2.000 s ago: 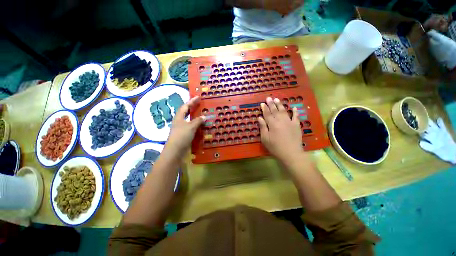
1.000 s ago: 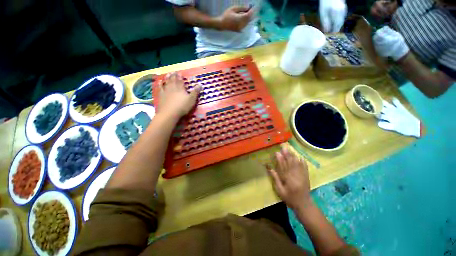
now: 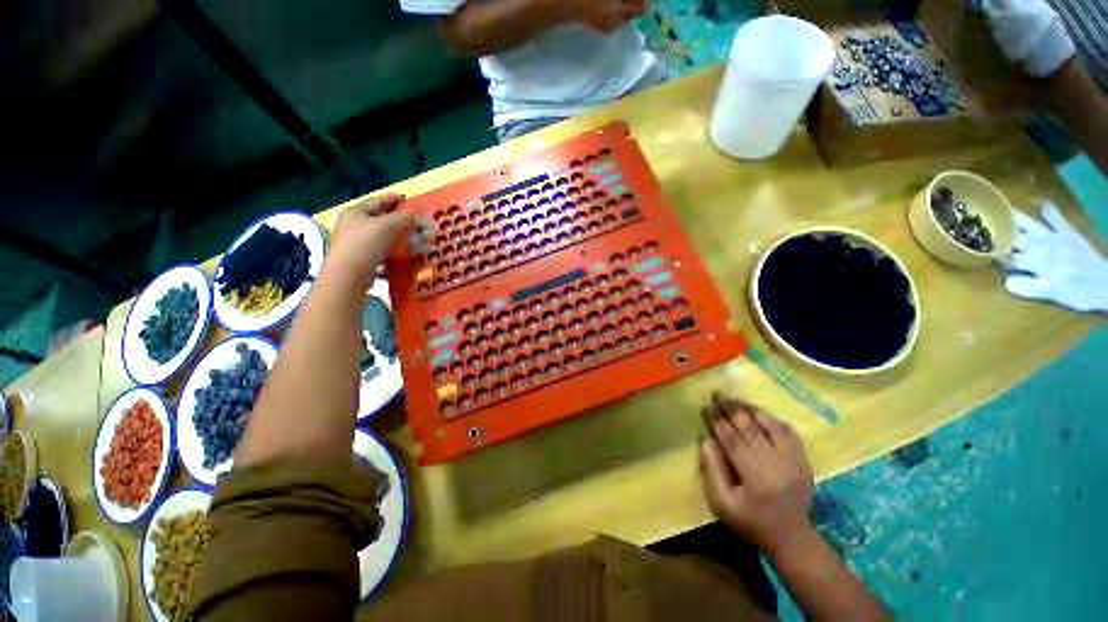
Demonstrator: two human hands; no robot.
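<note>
The red-orange loading tray (image 3: 553, 255) lies on the table in front of me, turned a little anticlockwise. It has two banks of round holes, with grey-green, black and yellow pieces set in some places. My left hand (image 3: 371, 237) is at the tray's far left corner, fingers on its edge; whether it grips the edge is hard to tell. My right hand (image 3: 756, 468) rests on the table near the front edge, off the tray, fingers together and slightly curled, with nothing seen in it.
Plates of coloured key pieces, such as orange ones (image 3: 131, 456), stand at the left, partly behind my left arm. At the right are a bowl of black pieces (image 3: 836, 299), a greenish strip (image 3: 792, 386), a white cup (image 3: 768, 91), a small bowl (image 3: 962, 219), a glove (image 3: 1057, 261) and a box. People stand across.
Both hands were on the tray at first. My right hand has moved off to the table at the near right. My left hand has moved to the far left corner. The tray now sits more turned in view.
</note>
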